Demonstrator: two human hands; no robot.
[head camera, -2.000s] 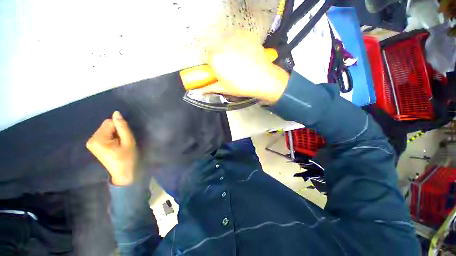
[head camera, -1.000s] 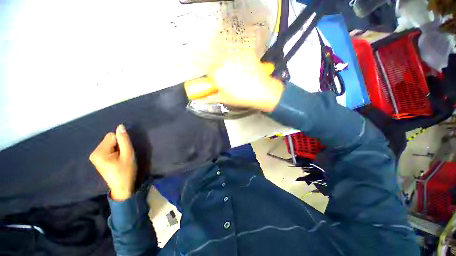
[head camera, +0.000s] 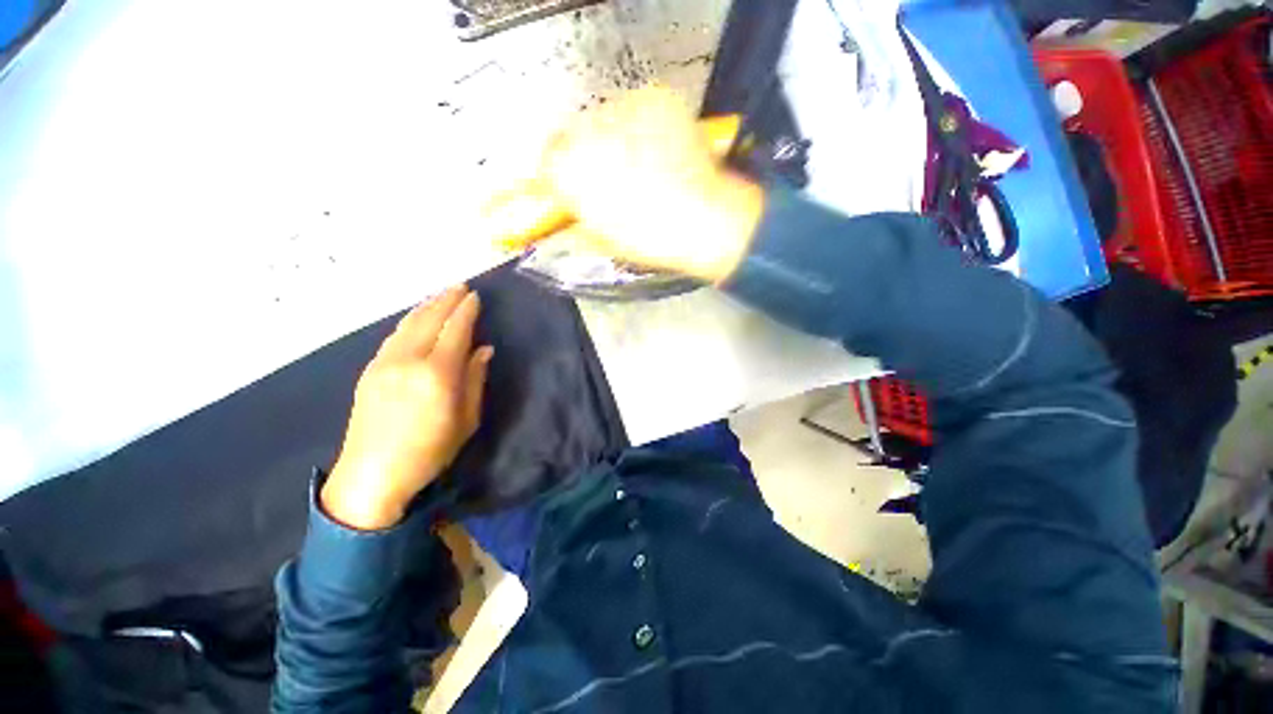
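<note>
A long black trouser leg (head camera: 237, 460) lies across the front of the white table (head camera: 251, 181), its squared end at the right. My left hand (head camera: 412, 405) lies on the cloth with its fingers extended, holding nothing. My right hand (head camera: 649, 181) is shut on the orange handle of the steam iron (head camera: 628, 285). The iron is at the upper right corner of the cloth; its front end meets the cloth edge and most of it is over the white table. Glare blurs my right hand and the handle.
A metal iron rest (head camera: 517, 11) is at the top edge. A blue tray (head camera: 1040, 140) at right holds scissors (head camera: 994, 221) and purple scraps. Black hoses rise from the iron. Red baskets (head camera: 1201, 168) stand at far right. Crumpled black garments (head camera: 168, 656) hang at lower left.
My left hand has moved right and up along the cloth and opened from a closed fist to flat fingers. The iron has shifted slightly up and left.
</note>
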